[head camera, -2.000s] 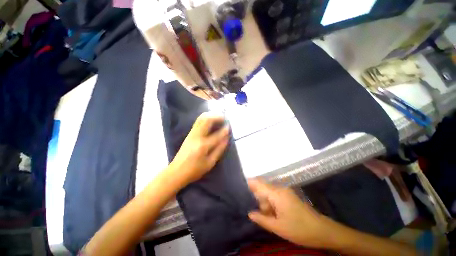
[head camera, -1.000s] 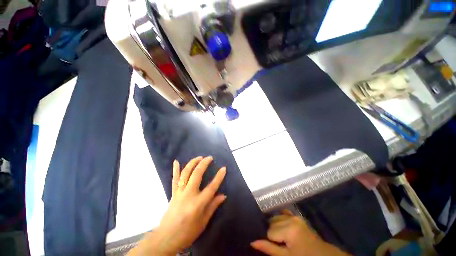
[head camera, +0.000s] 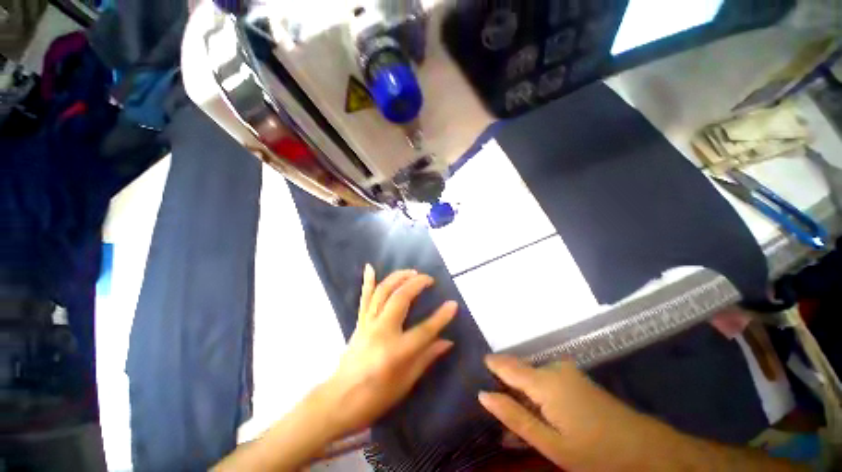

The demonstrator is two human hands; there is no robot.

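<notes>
A dark cloth panel [head camera: 429,392] runs from the lit needle area [head camera: 399,214] of the white sewing machine [head camera: 452,111] down over the table's front edge. My left hand [head camera: 392,346] lies on the panel below the needle, fingers spread and pressing it flat. My right hand [head camera: 545,401] is at the panel's right edge near the table edge, thumb and forefinger apart; whether cloth is pinched between its fingers cannot be told. The presser foot is blurred by glare.
A long dark panel [head camera: 198,304] lies left of the needle. A shaped dark panel [head camera: 628,194] lies right. A ruler strip [head camera: 646,318] follows the front edge. Blue-handled snips [head camera: 785,217] and a beige bundle [head camera: 752,138] lie far right. Dark garments [head camera: 55,240] heap at left.
My left hand has moved from beside the needle down the panel and now lies flat on it. My right hand was closed a second ago and its thumb and forefinger are now apart.
</notes>
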